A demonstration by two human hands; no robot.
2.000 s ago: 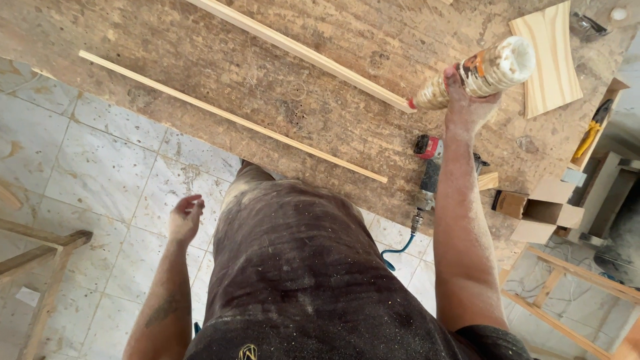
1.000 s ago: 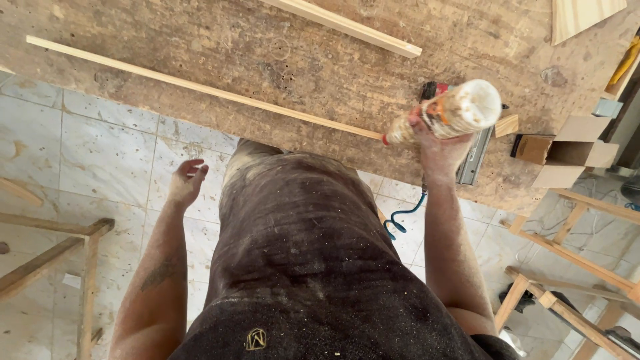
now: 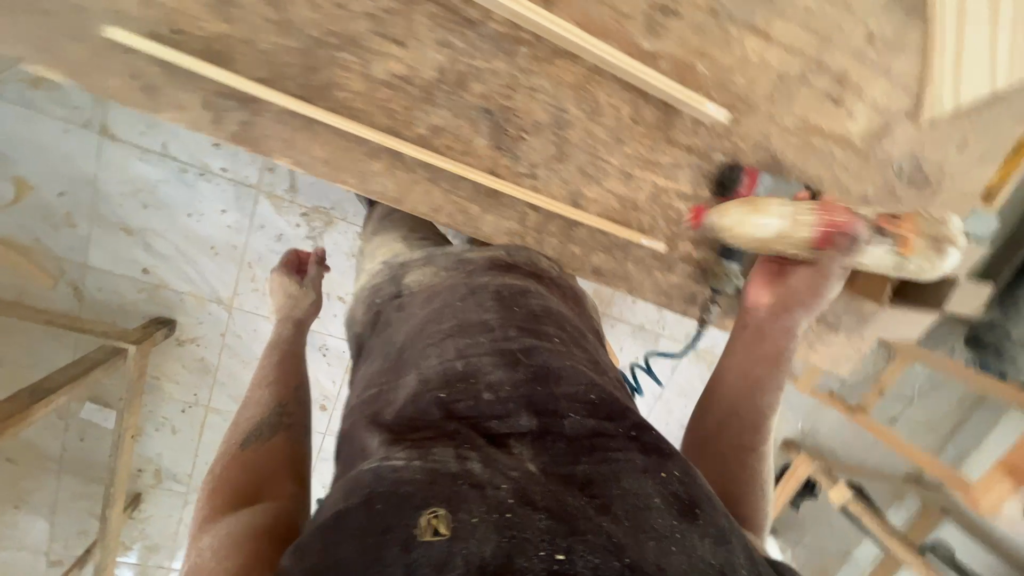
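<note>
My right hand is closed around a glue bottle with a red tip, held nearly level over the right part of the wooden workbench. The tip points left, close to the right end of a thin wooden strip. Part of an air nailer shows behind the bottle, which hides the rest. A second, thicker wooden strip lies farther back. My left hand hangs over the tiled floor with its fingers loosely curled, touching nothing.
A coiled blue air hose hangs off the bench's near edge. A pale wooden board lies at the back right, and a cardboard box is behind my right hand. Wooden frames stand at lower left and lower right.
My right hand has carried the bottle from the thicker strip's end to the thin strip's end, then right, away from it. The bottle is now more level. My left hand stays low at the left.
</note>
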